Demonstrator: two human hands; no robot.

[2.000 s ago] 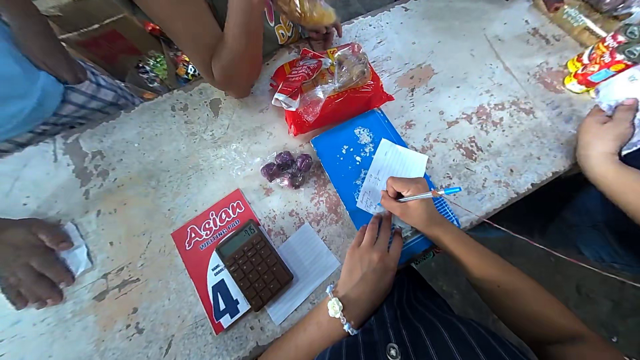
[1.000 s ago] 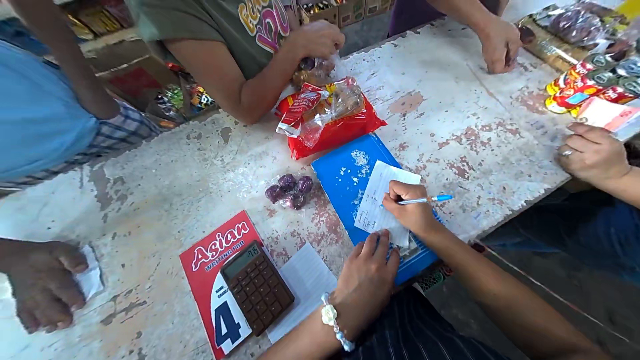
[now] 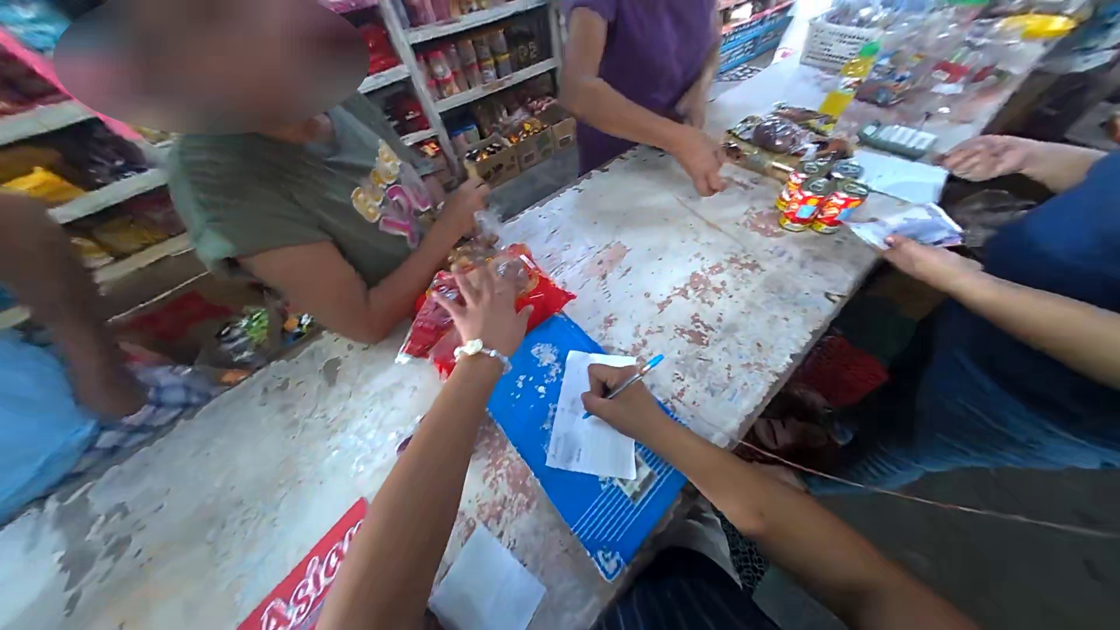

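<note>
My right hand grips a blue-capped ballpoint pen, its tip on a white paper slip that bears handwriting. The slip lies on a worn blue notebook on the counter. My left hand, with a beaded bracelet at the wrist, reaches out over red plastic packages past the notebook's far end, fingers spread and touching them; whether it grips the plastic I cannot tell. A red pad and a second paper slip lie near my left forearm, which partly covers the pad.
The worn painted counter runs diagonally across. A person in a green shirt leans on it beside the packages; another in purple rests a hand on it. At right, a person holds papers by stacked cans. A thin string stretches at lower right.
My left hand has moved from the notebook's near end up to the red packages. My right hand keeps the pen on the slip. The view has tilted up and shows more of the shop.
</note>
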